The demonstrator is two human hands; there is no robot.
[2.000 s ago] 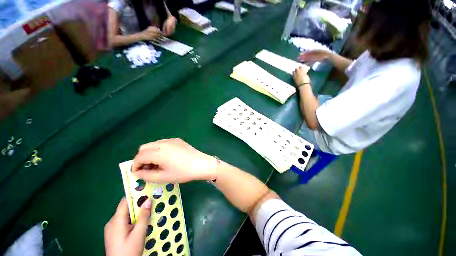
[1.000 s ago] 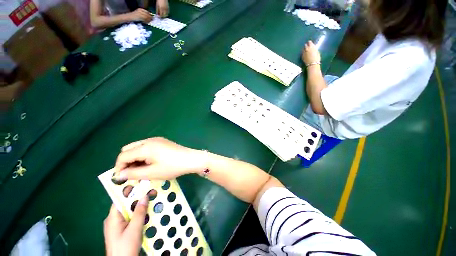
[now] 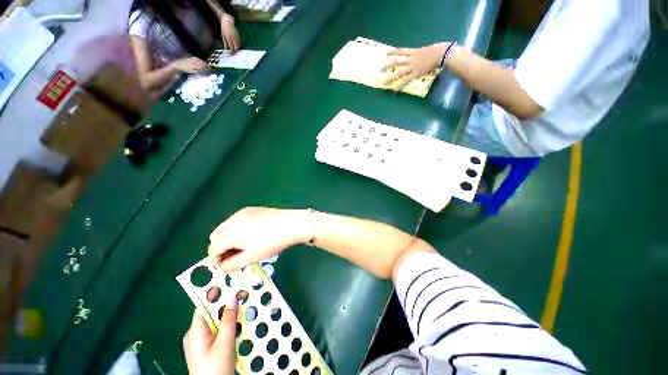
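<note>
My left hand point(image 3: 212, 344) grips the left side of a punched card strip point(image 3: 269, 329), its thumb on the face. The strip lies tilted at the lower centre, with yellowish edges and rows of mostly dark holes. A pale disc point(image 3: 251, 313) shows in one hole. My right hand point(image 3: 256, 238) is curled over the strip's upper end; its fingertips are hidden, so I cannot tell whether they pinch anything. Whitish discs point(image 3: 267, 268) show just below this hand, at the strip's right edge.
A fanned stack of strips point(image 3: 395, 157) lies beyond my right arm, overhanging the table edge above a blue stool point(image 3: 511, 183). A person's hand point(image 3: 417, 64) rests on another stack point(image 3: 355, 62). Another person works across the table near a white disc pile point(image 3: 199, 89). Thin rings point(image 3: 82, 311) lie left.
The view has shifted. The hole at the strip's top left corner is now uncovered, and my right fingers are over the hole beside it. The neighbour's hand has moved onto the farther stack.
</note>
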